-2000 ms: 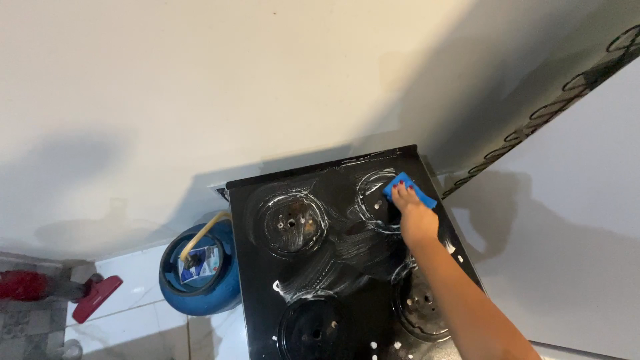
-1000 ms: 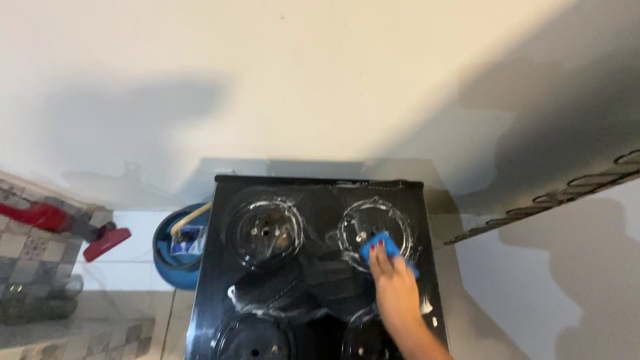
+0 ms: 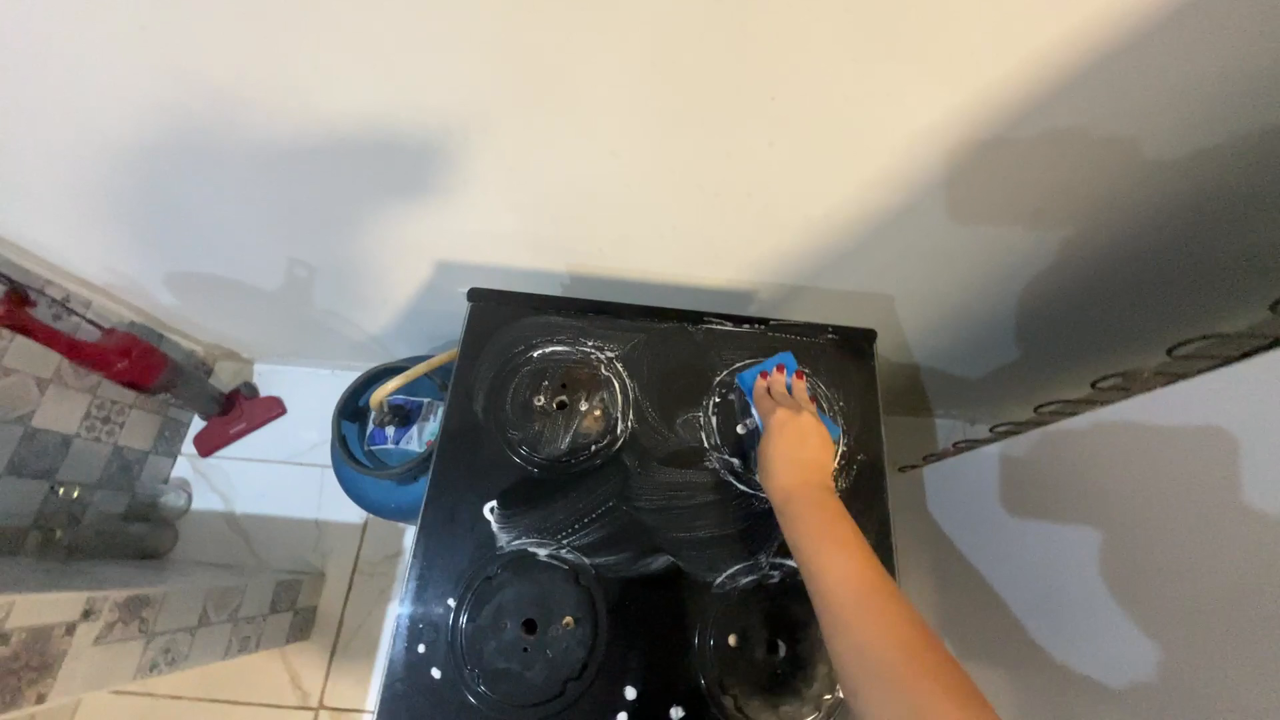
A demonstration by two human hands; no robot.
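A black stovetop point(image 3: 650, 520), streaked with white suds, has several round burner wells and no grates or burners on it. My right hand point(image 3: 795, 430) presses a blue sponge point(image 3: 765, 372) onto the rear right burner well point(image 3: 720, 440), fingertips on the sponge's upper part. Foam rings the rear left burner well point(image 3: 560, 405), which has brownish marks inside. White drops lie near the front left burner well point(image 3: 530, 628). The front right burner well point(image 3: 770, 650) is partly hidden by my forearm. My left hand is out of the frame.
A blue gas cylinder point(image 3: 375, 490) with a pale hose point(image 3: 405, 378) stands on the floor left of the stove. Farther left are a red vacuum cleaner point(image 3: 130, 362) and glass jars or bottles point(image 3: 150, 505). A wall rises behind the stove; a dark metal rack edge point(image 3: 1060, 405) is at right.
The sponge under my right hand has moved from the lower right edge of the rear right burner well to its upper and right part since one second ago. The view has shifted.
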